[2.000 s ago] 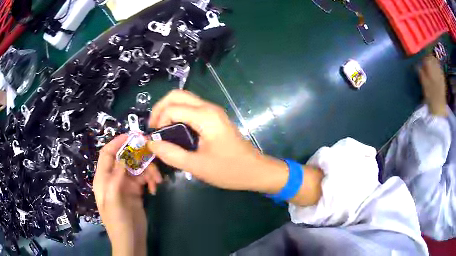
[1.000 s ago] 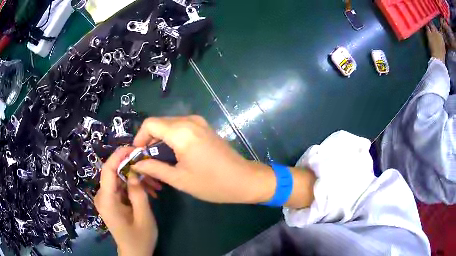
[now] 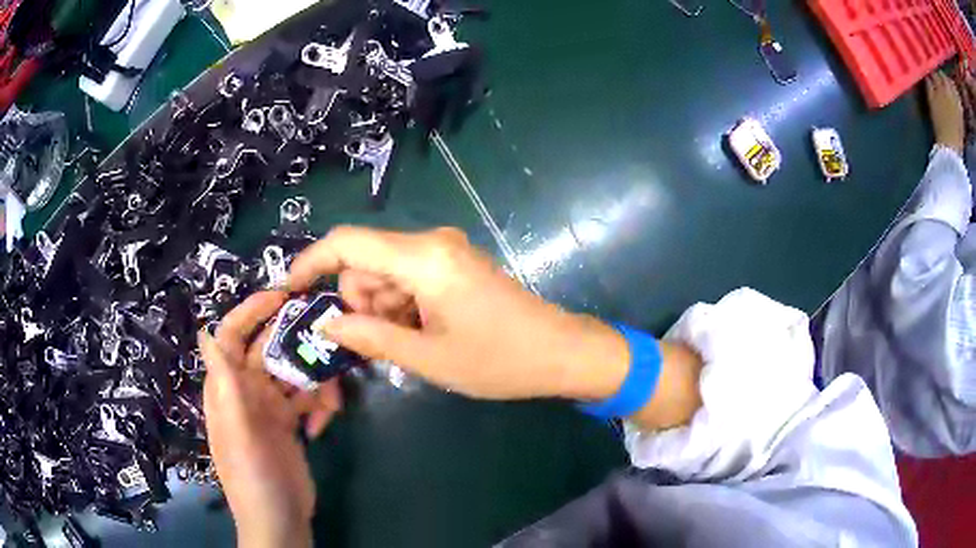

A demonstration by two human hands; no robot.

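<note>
A white-rimmed watch case (image 3: 281, 367) is held in my left hand (image 3: 255, 412), between thumb and fingers, at lower left of centre. My right hand (image 3: 460, 316), with a blue wrist band (image 3: 640, 373), holds a black display module (image 3: 319, 340) by its right side. The module lies over the case, a little to its right, with a white and green patch showing. It covers most of the inside of the case. Whether the two are joined cannot be told. No flex cable shows between them.
A large heap of black spring clips (image 3: 139, 289) lies at left. Two open watch cases (image 3: 755, 150) lie at upper right, with a dark display module (image 3: 778, 61) and a red plastic tray (image 3: 888, 48) beyond. Another worker's hand (image 3: 946, 107) is at far right. A white power strip (image 3: 131, 51) lies at upper left.
The display module has turned over onto the case, and its white and green patch now shows. A second open case has appeared at upper right since the earliest frame. The view has shifted slightly.
</note>
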